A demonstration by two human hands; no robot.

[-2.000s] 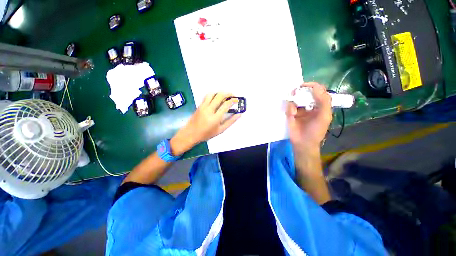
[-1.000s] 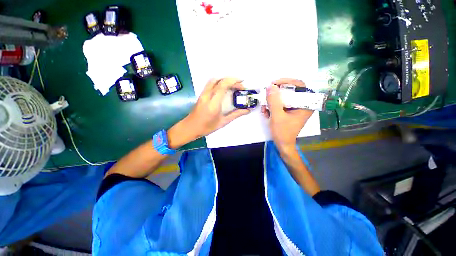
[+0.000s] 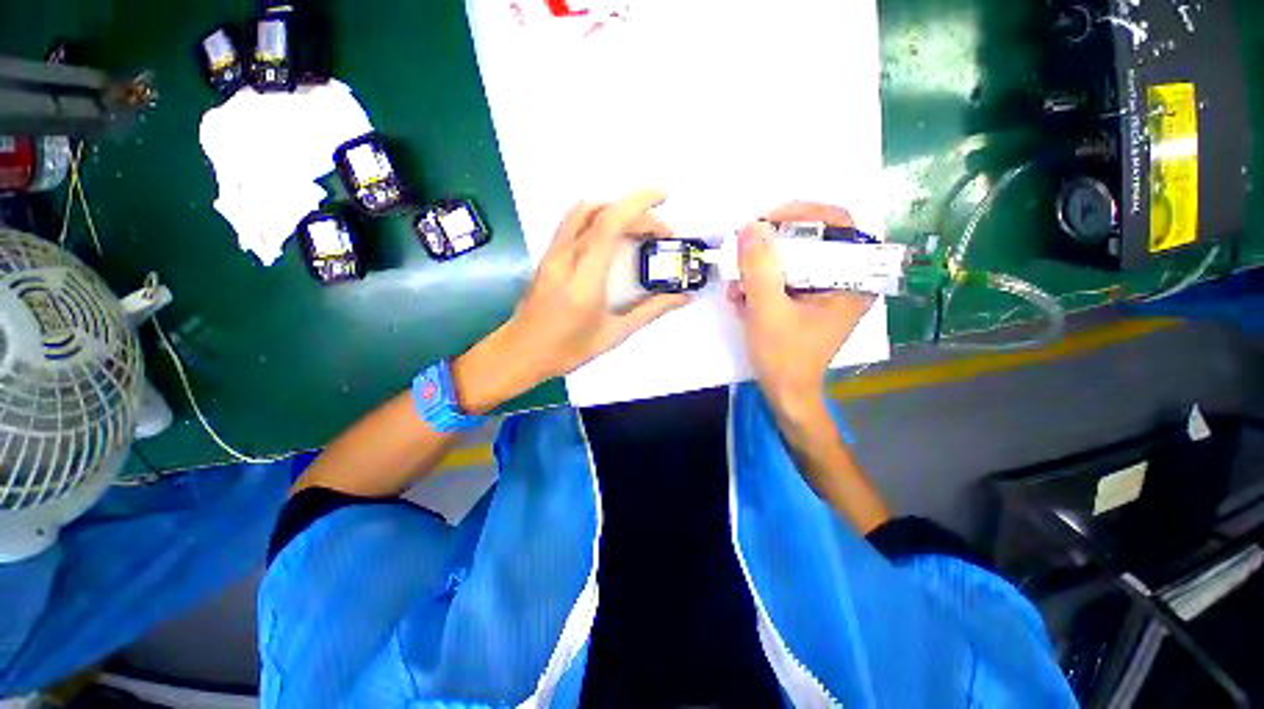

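Observation:
My left hand [image 3: 580,294] holds a small black unit [image 3: 671,265] between thumb and fingers over the white paper sheet [image 3: 693,125]. The unit's pale, yellowish face is up. My right hand [image 3: 793,312] grips a white dispensing syringe [image 3: 843,266], its narrow tip at the right end of the unit; I cannot tell if it touches. A green fitting [image 3: 932,270] and clear hose are at the syringe's rear. Several other black units lie at the left, one of them nearest the sheet [image 3: 452,229].
A crumpled white wipe [image 3: 282,159] lies among the units. A white desk fan [image 3: 63,374] and a grey metal bar [image 3: 63,86] are at the left edge. A black dispensing controller [image 3: 1130,139] with a gauge stands at the right. Red marks [image 3: 562,9] show on the sheet's far part.
Since two seconds ago, my right hand has brought the syringe left to the unit. The unit has turned slightly in my left hand. The view has shifted, with bench items lower left now higher.

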